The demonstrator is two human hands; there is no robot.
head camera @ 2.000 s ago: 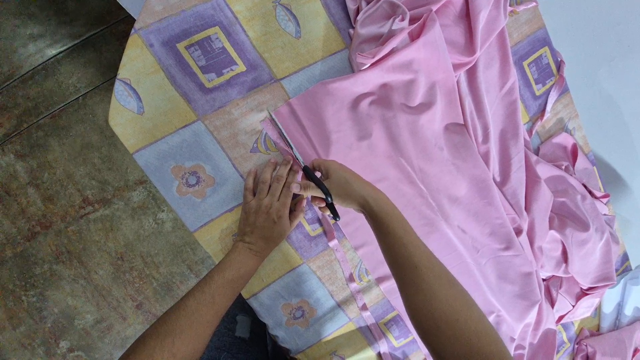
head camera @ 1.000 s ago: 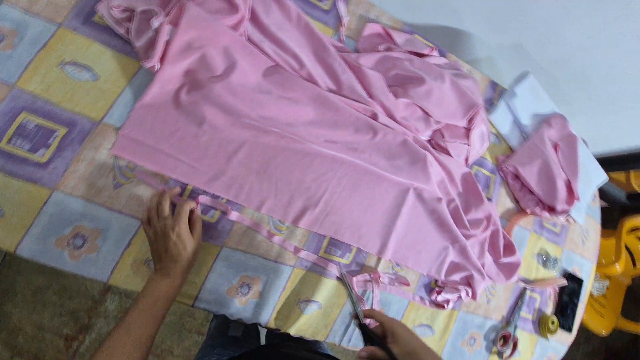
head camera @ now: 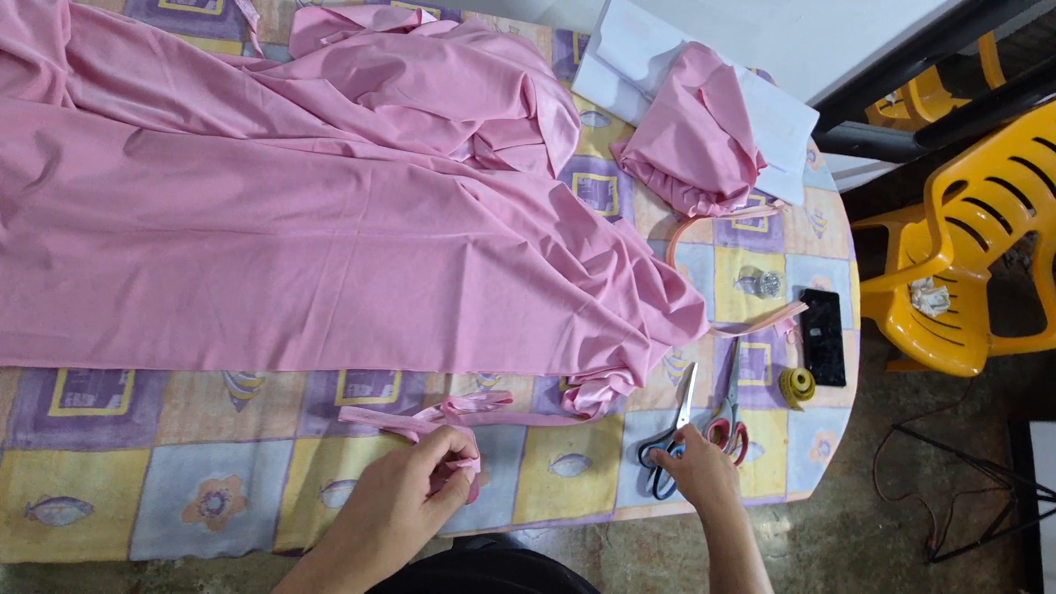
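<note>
Pink satin fabric point(head camera: 330, 247) lies spread and bunched across a patterned tablecloth point(head camera: 272, 478). My left hand point(head camera: 421, 487), below the fabric's cut edge, grips a gathered pink fabric strip point(head camera: 388, 417) whose loops trail out past the fingers. At the right, my right hand point(head camera: 697, 470) touches the black and blue handles of a pair of scissors point(head camera: 685, 404) lying on the cloth; whether the fingers grip them is hard to tell. Close beside it rest red-handled scissors point(head camera: 730, 396). A yellow tape measure point(head camera: 797, 386) is coiled farther right.
A black phone point(head camera: 822, 337), a small clear container point(head camera: 769, 285) and peach zipper-like strips point(head camera: 759, 320) lie near the right table edge. Folded pink fabric point(head camera: 697, 132) sits on white sheets point(head camera: 635, 58). A yellow plastic chair point(head camera: 965, 247) stands beyond the table.
The view has shifted far to the right along the table. My left hand, flat by the fabric edge earlier, now holds the strip. The scissors my right hand held at the strip now lie near the red-handled pair.
</note>
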